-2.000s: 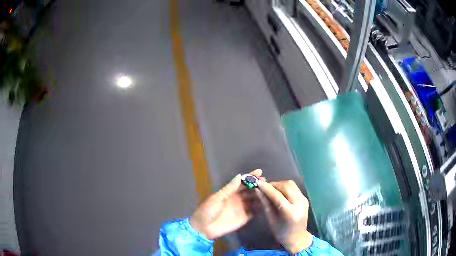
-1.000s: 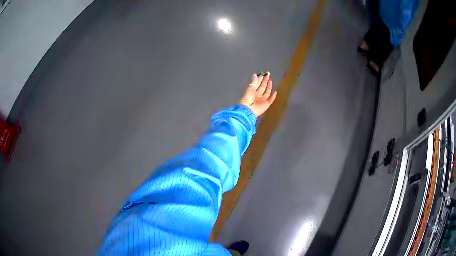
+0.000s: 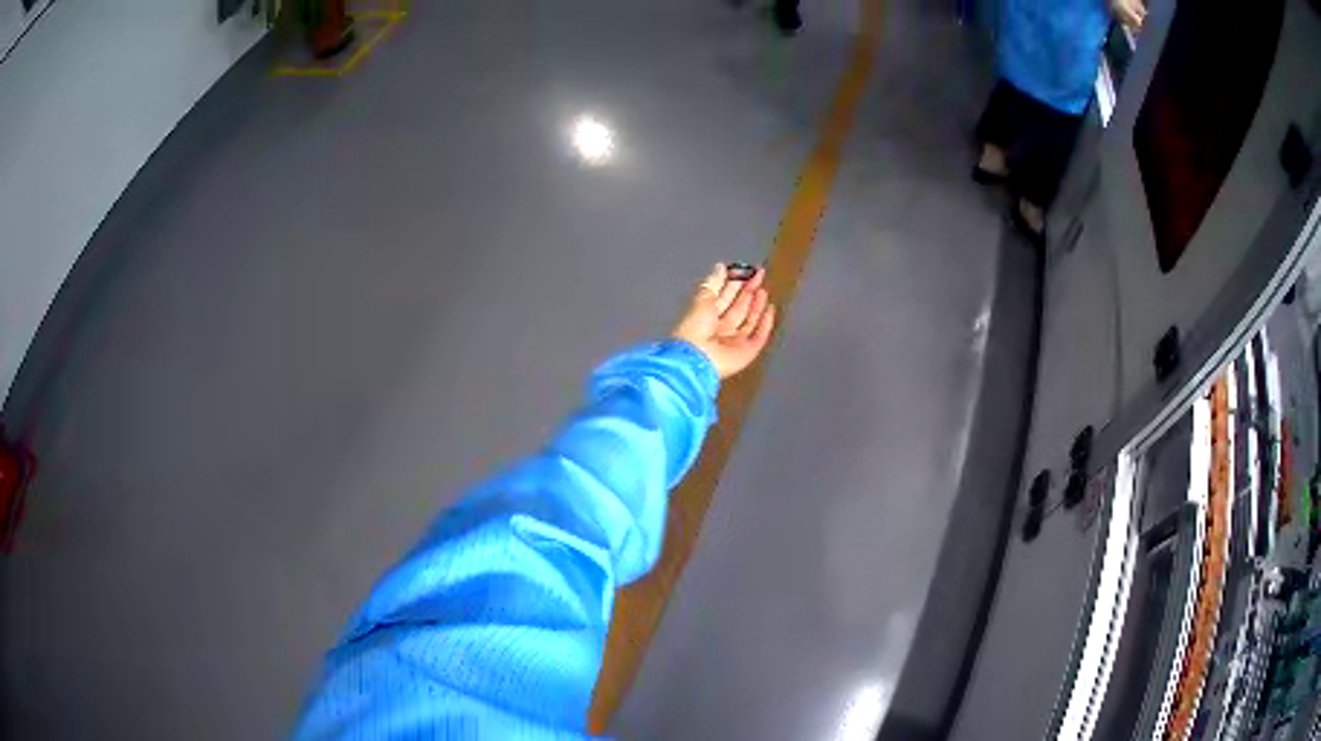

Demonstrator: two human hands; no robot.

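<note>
My left hand (image 3: 729,317) is stretched out ahead over the grey floor, palm up, in a light-blue sleeve. Its thumb and fingertips hold a small round part (image 3: 742,271), likely a speaker driver, dark with a pale edge. Which face of the part is up is too small to tell. My right hand is not in view.
A person in a light-blue smock and dark trousers (image 3: 1046,58) stands at the upper right. The machine line with rails (image 3: 1214,550) runs along the right. A yellow floor line (image 3: 814,188) passes under my hand. A red object (image 3: 12,485) is at the left edge.
Two seconds ago both hands were together at the part, beside the green table. The view has since turned away, and my right hand is gone from it. More of the person now shows.
</note>
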